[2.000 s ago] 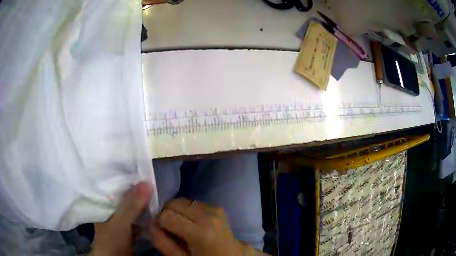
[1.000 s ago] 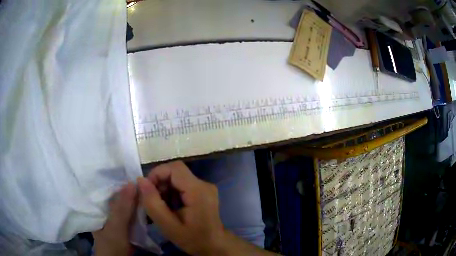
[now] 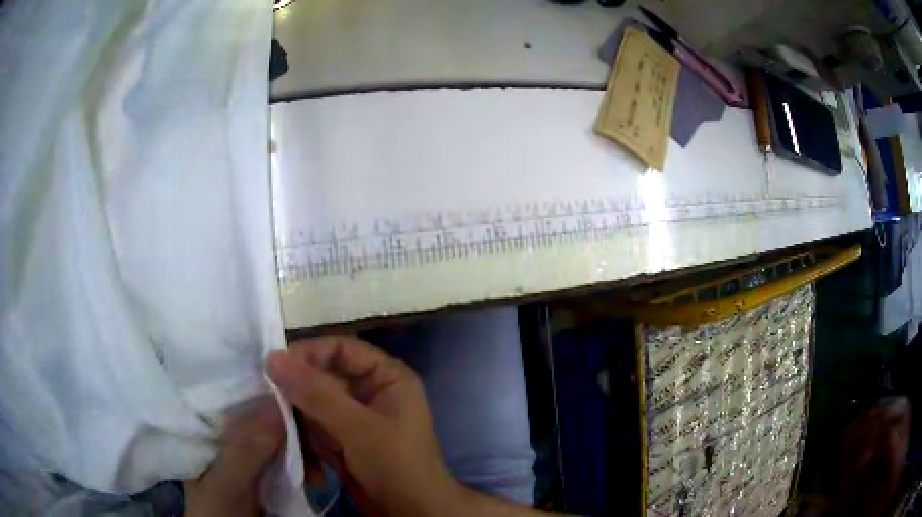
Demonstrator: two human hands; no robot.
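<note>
A large white fabric piece (image 3: 172,222) fills the left side, lying over the table and hanging past its front edge. Its narrow folded edge (image 3: 268,293) runs down the right side. My right hand (image 3: 364,414) pinches this edge between thumb and finger just below the table's front edge. My left hand (image 3: 238,449) is beside it to the left, lower down, holding the cloth; its fingertips are partly hidden by the fabric. Below my hands the edge hangs loose and curls.
The white table (image 3: 435,151) has a printed ruler strip (image 3: 505,232). A yellow-tan ticket (image 3: 639,99) lies on a grey scrap (image 3: 698,109), near pink snips (image 3: 713,76), a brown-handled tool (image 3: 760,111) and a black phone (image 3: 804,123). A yellow-framed rack (image 3: 728,404) stands right.
Since two seconds ago, my right hand has moved up the fabric edge to just below the table edge. Since one second ago, my left hand has shifted slightly down, and the lower edge has curled.
</note>
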